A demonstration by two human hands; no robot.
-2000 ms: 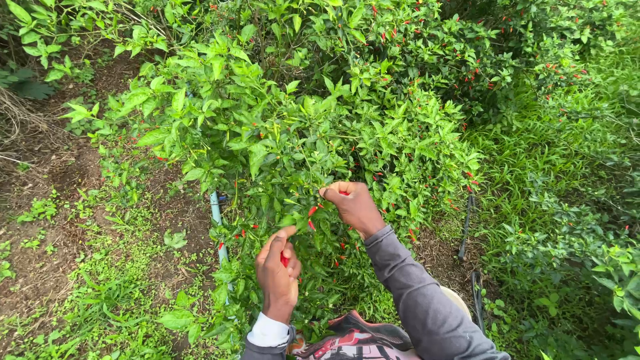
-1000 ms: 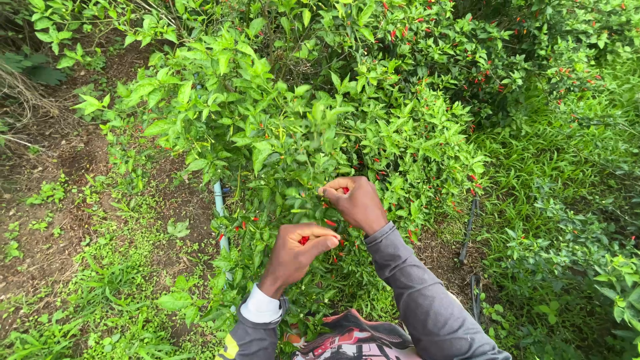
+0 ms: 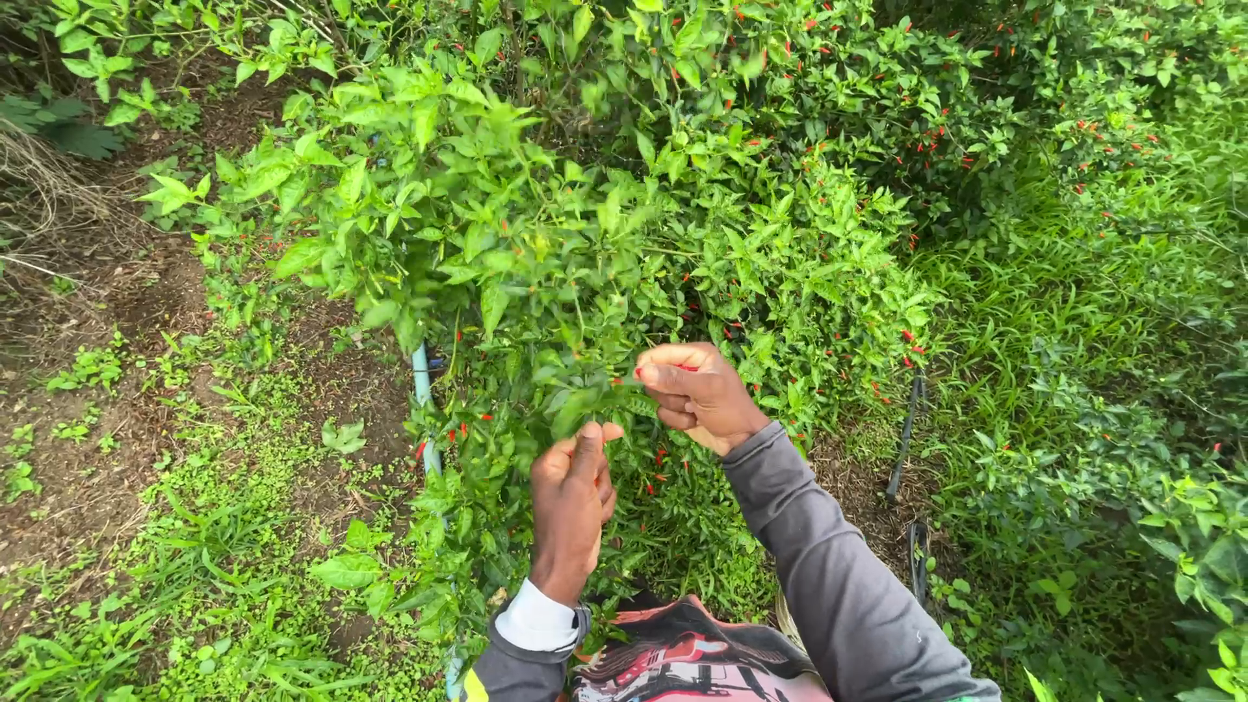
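Observation:
A leafy chili pepper plant (image 3: 546, 224) spreads in front of me, with small red chili peppers (image 3: 661, 456) hanging among its leaves. My right hand (image 3: 704, 398) is closed on red chili peppers (image 3: 647, 372), which show at its thumb and forefinger. Just below and left of it, my left hand (image 3: 573, 497) has thumb and forefinger near a leafy stem; its palm is turned away, so what lies inside is hidden.
A blue pipe (image 3: 422, 390) runs upright along the plant's left side. Black tubing (image 3: 907, 439) lies on the ground at right. Bare soil and weeds (image 3: 205, 556) are at left, grass (image 3: 1033, 322) at right, with more chili bushes (image 3: 936, 127) behind.
My left hand has turned, and the red peppers seen in it earlier no longer show. My right hand stays among the leaves, still with red peppers in its fingers.

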